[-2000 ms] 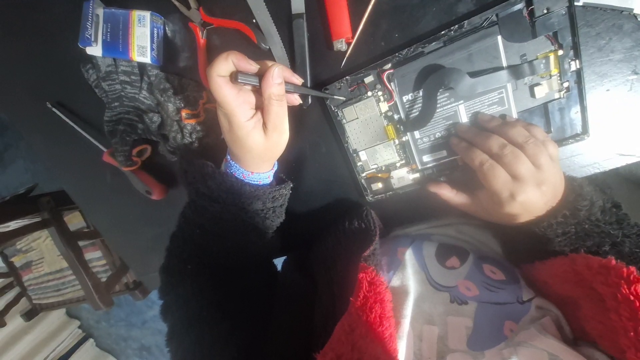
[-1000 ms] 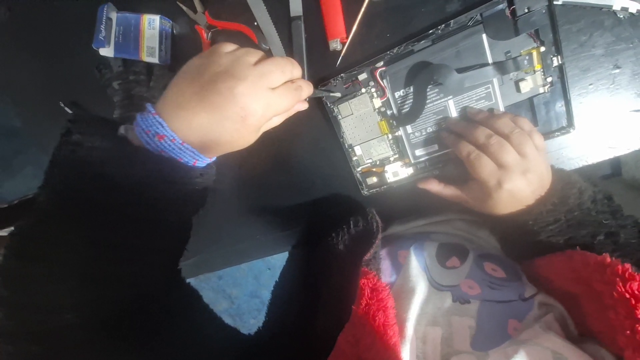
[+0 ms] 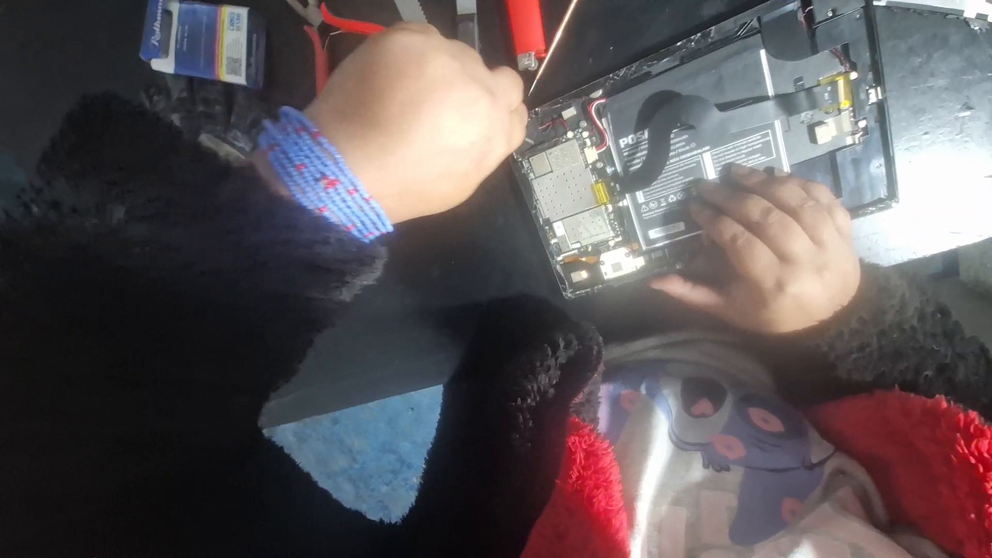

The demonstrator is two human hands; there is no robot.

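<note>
An opened tablet (image 3: 821, 167) lies tilted on the dark table, its circuit board (image 3: 564, 182) and flat battery (image 3: 721, 70) exposed. A black ribbon cable (image 3: 659, 139) crosses the battery. My left hand (image 3: 422, 116), with a beaded bracelet (image 3: 325, 174) at the wrist, is curled at the tablet's upper-left corner. It holds a slim, pointed tool that is almost wholly hidden by the fingers; what the tip touches cannot be made out. My right hand (image 3: 775, 240) rests its fingers on the battery's lower part, thumb by the tablet's near edge, holding the tablet.
Beyond my left hand are red-handled pliers (image 3: 318, 46), a metal blade (image 3: 411, 9) and a red lighter (image 3: 527, 31). A thin rod (image 3: 554, 46) lies next to the lighter. A blue and white box (image 3: 205, 43) stands upper left, above a dark glove (image 3: 209, 105).
My left hand has turned over and moved up toward the tablet's corner, now covering the slim tool seen clearly earlier. My right hand has stayed on the tablet.
</note>
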